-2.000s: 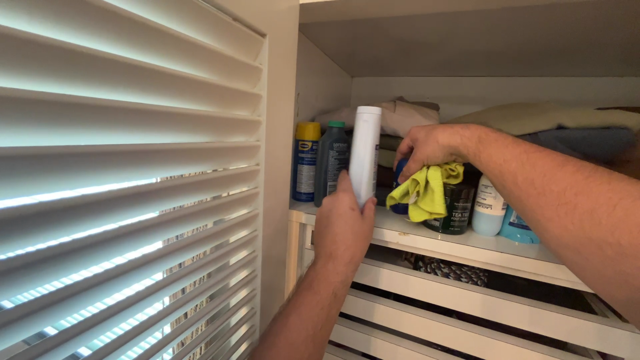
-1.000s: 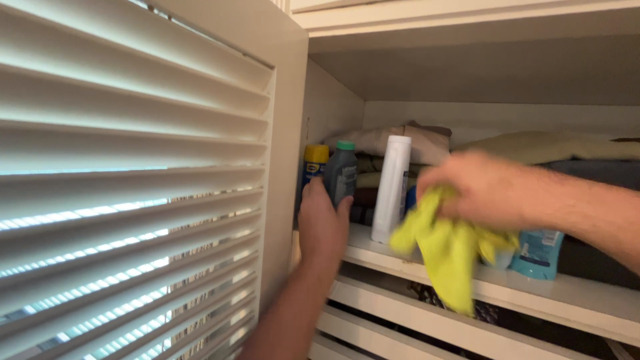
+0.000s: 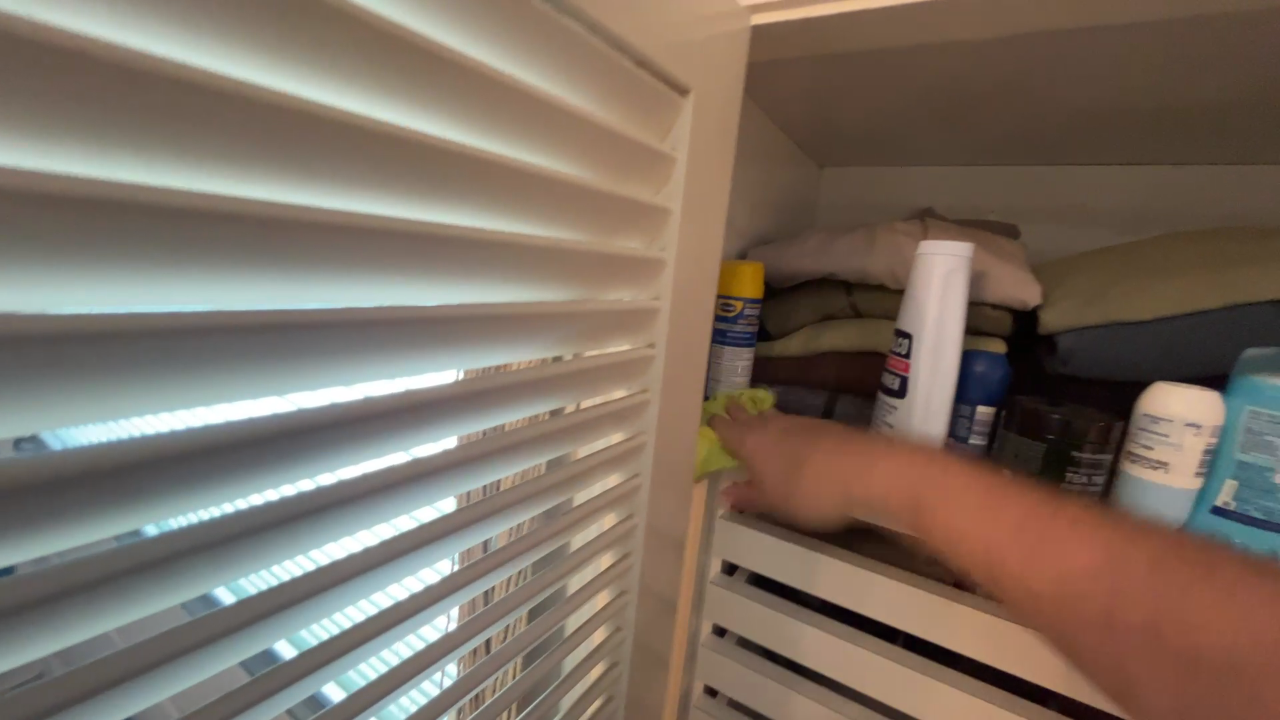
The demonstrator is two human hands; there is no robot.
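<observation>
My right hand [image 3: 800,470] presses a yellow-green cloth [image 3: 722,435] at the left front corner of the shelf, beside the door frame. Just behind the cloth stands a spray can with a yellow cap [image 3: 735,325]. To the right of the hand, a tall white bottle [image 3: 925,345] stands upright, its foot hidden by my forearm. Beyond it are a dark blue container [image 3: 978,395], a dark jar [image 3: 1058,440], a white and pale blue roll-on bottle [image 3: 1168,450] and a turquoise bottle [image 3: 1245,450]. My left hand is out of view.
A white louvred door [image 3: 690,400] fills the left side. Folded clothes [image 3: 890,260] are stacked behind the bottles, with more folded cloth [image 3: 1170,280] at the right. Below the shelf are white slatted fronts [image 3: 860,590]; an upper shelf [image 3: 1030,90] hangs above.
My right hand has moved left with the cloth, across the shelf front. My left hand, which was at the grey green-capped bottle, has left the view, and that bottle no longer shows.
</observation>
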